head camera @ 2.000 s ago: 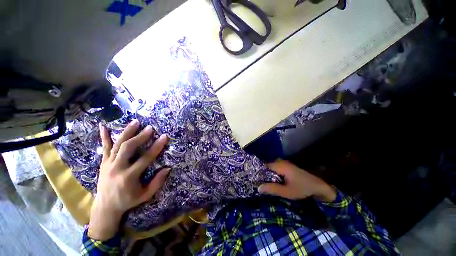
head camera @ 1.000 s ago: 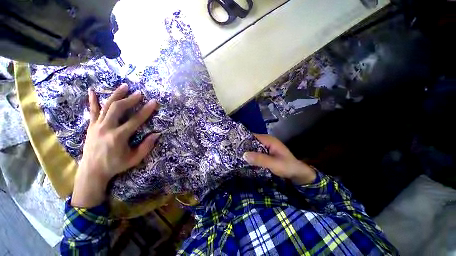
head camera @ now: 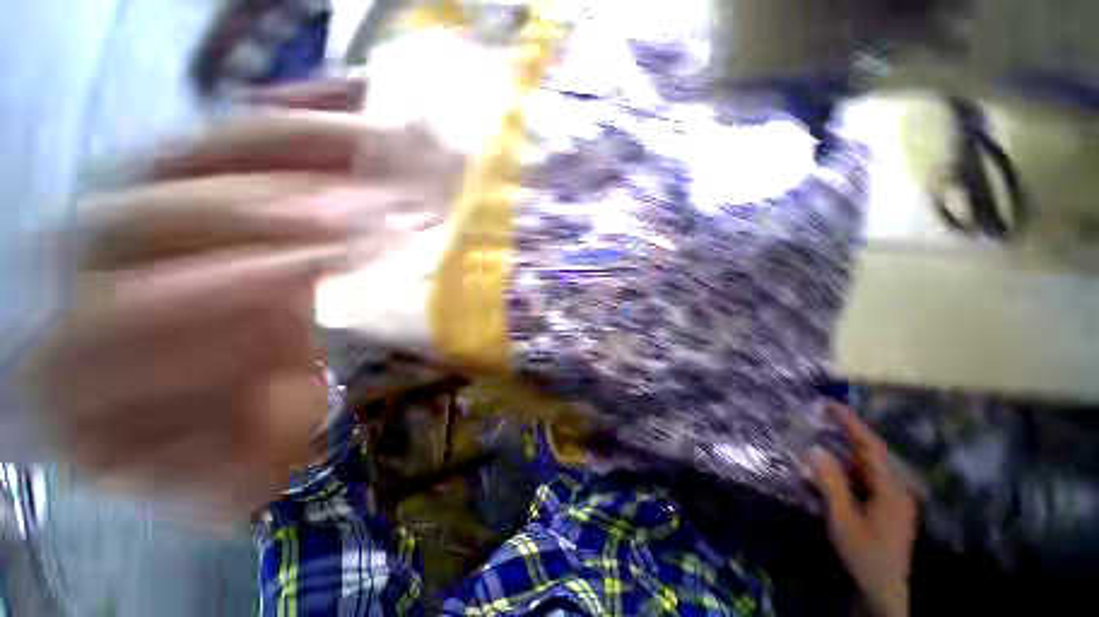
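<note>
The purple and white paisley panel [head camera: 687, 289] lies across the machine bed, blurred and partly washed out by glare. Its mustard facing [head camera: 482, 271] runs down its left edge, beside bright white material [head camera: 380, 289]. My left hand [head camera: 205, 313] is large and heavily blurred, raised close to the camera left of the facing; whether its fingers hold anything cannot be told. My right hand [head camera: 874, 500] pinches the panel's lower right corner between thumb and fingers.
Dark-handled scissors [head camera: 994, 181] lie on the cream machine table [head camera: 964, 319] at right. The blurred machine head [head camera: 832, 42] is at the top. Fabric scraps [head camera: 940, 440] show below the table edge. A plaid-shirted body is at the bottom.
The view has swung left, so the panel and scissors appear farther right. My left hand has left the panel and come up toward the camera. My right hand still holds the corner.
</note>
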